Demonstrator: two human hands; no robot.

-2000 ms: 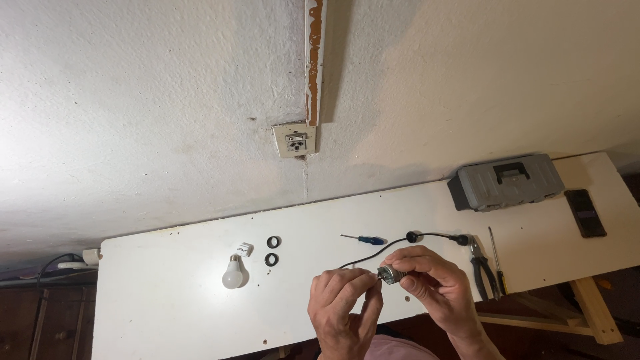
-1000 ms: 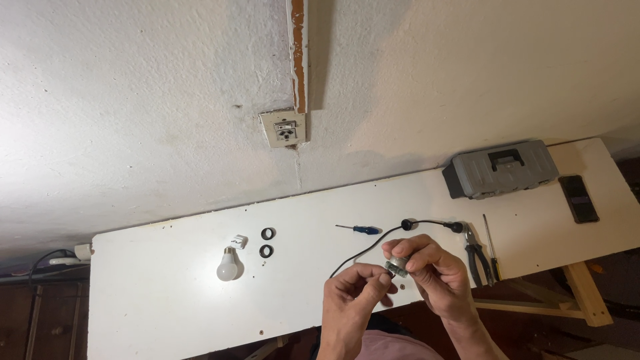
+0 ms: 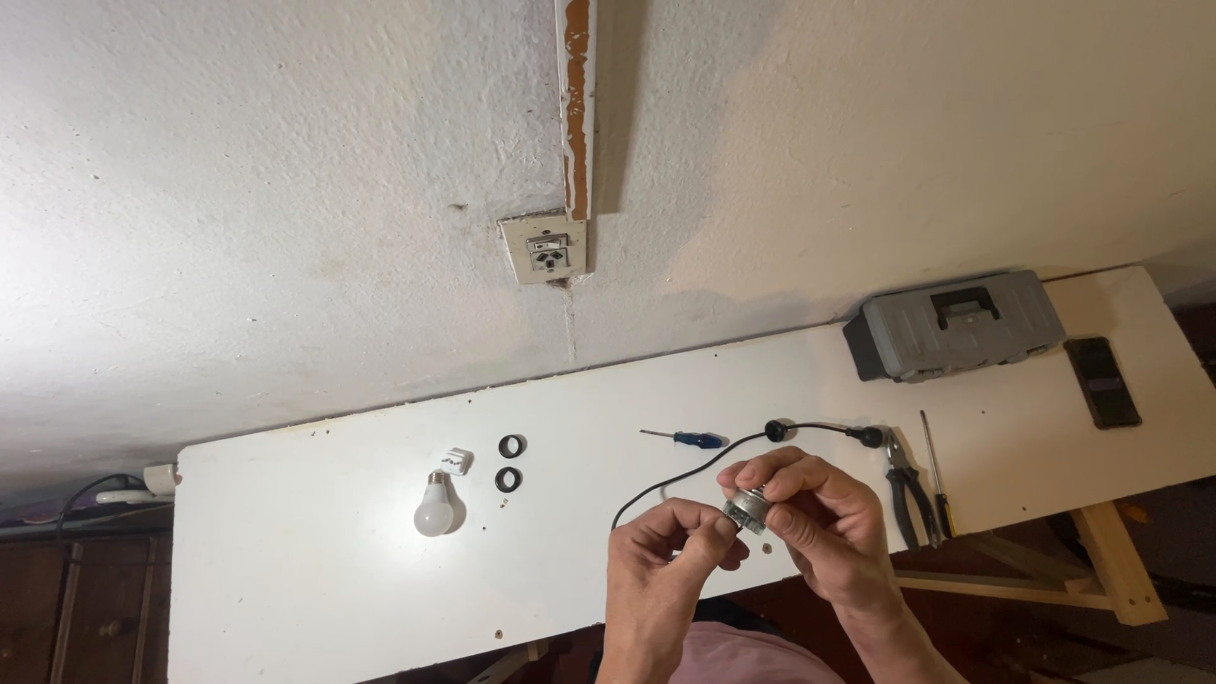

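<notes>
My right hand (image 3: 822, 518) grips a small metal lamp-holder part (image 3: 750, 507) between thumb and fingers, above the white table. Against its lower left side, my left hand (image 3: 674, 560) pinches with thumb and forefinger; what lies between those fingertips is too small to tell. A black cable (image 3: 689, 475) runs from behind my left hand, through a round black cap (image 3: 776, 430), to a black plug (image 3: 866, 436). A blue-handled screwdriver (image 3: 698, 440) lies beyond my hands. Farther left are a white light bulb (image 3: 434, 511), a small white piece (image 3: 457, 462) and two black rings (image 3: 511, 446).
Dark-handled pliers (image 3: 907, 494) and a long screwdriver (image 3: 940, 503) lie right of my hands. Behind them stand a grey toolbox (image 3: 959, 323) and a black phone (image 3: 1102, 383). The white table (image 3: 313, 570) meets the wall, which bears a switch and socket plate (image 3: 548, 251).
My hands stay together at the metal part, with its angle and the finger grip shifted somewhat. The things on the table lie as before.
</notes>
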